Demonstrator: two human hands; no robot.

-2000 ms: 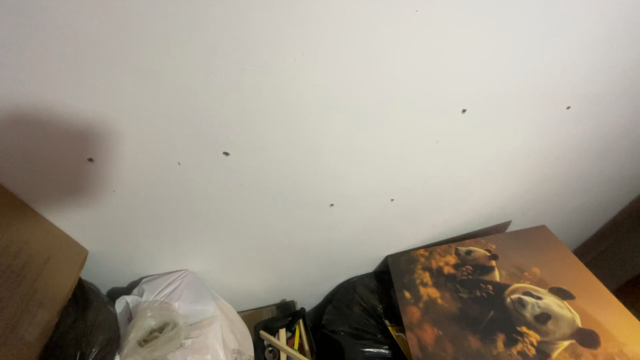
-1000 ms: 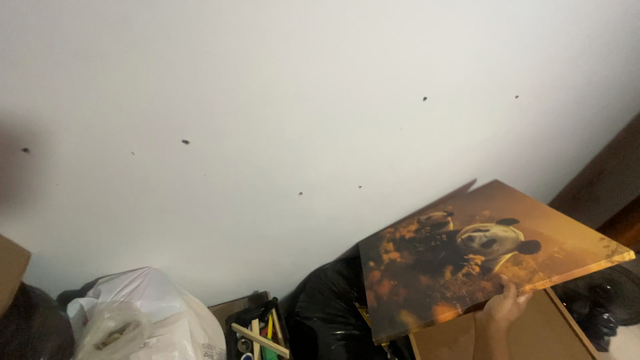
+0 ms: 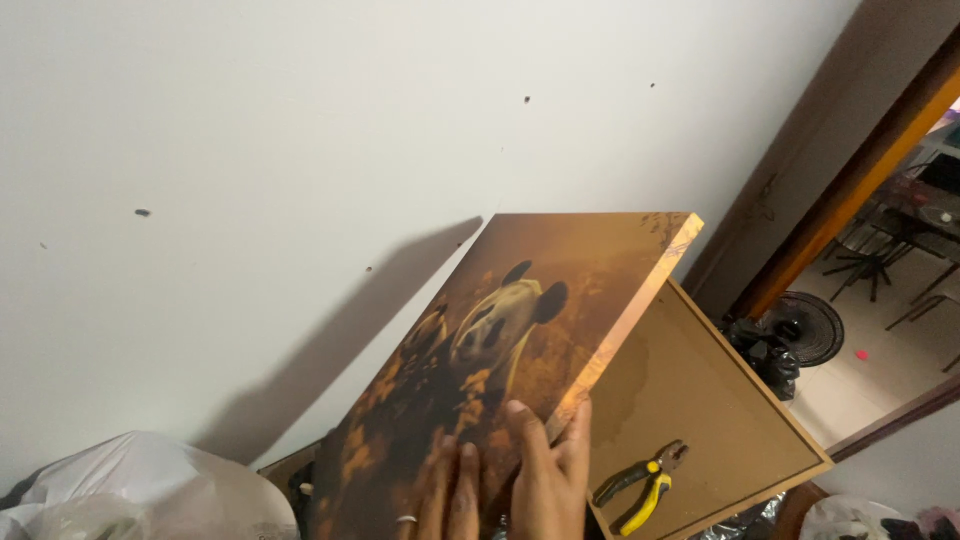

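A canvas print of pandas [image 3: 540, 330] is tilted in front of the white wall. My right hand [image 3: 551, 465] grips its right edge, thumb on the picture face and fingers at the side. My left hand [image 3: 446, 487], with a ring on one finger, lies with its fingers flat against the lower part of the picture; whether it also grips an edge is hidden. Beyond the print lies a wood-framed brown board [image 3: 697, 397], with yellow-and-black slip-joint pliers [image 3: 645, 484] resting on it.
The white wall [image 3: 262, 112] has several small dark holes. A white plastic bag [image 3: 150, 480] bulges at lower left. A doorway with an orange-brown frame [image 3: 862, 180] stands at right, near a black fan [image 3: 802, 326] and black plastic bags [image 3: 761, 356].
The panda print has been raised and turned off the framed board, which now shows with the pliers on it. My left hand has come onto the print. The view has shifted right.
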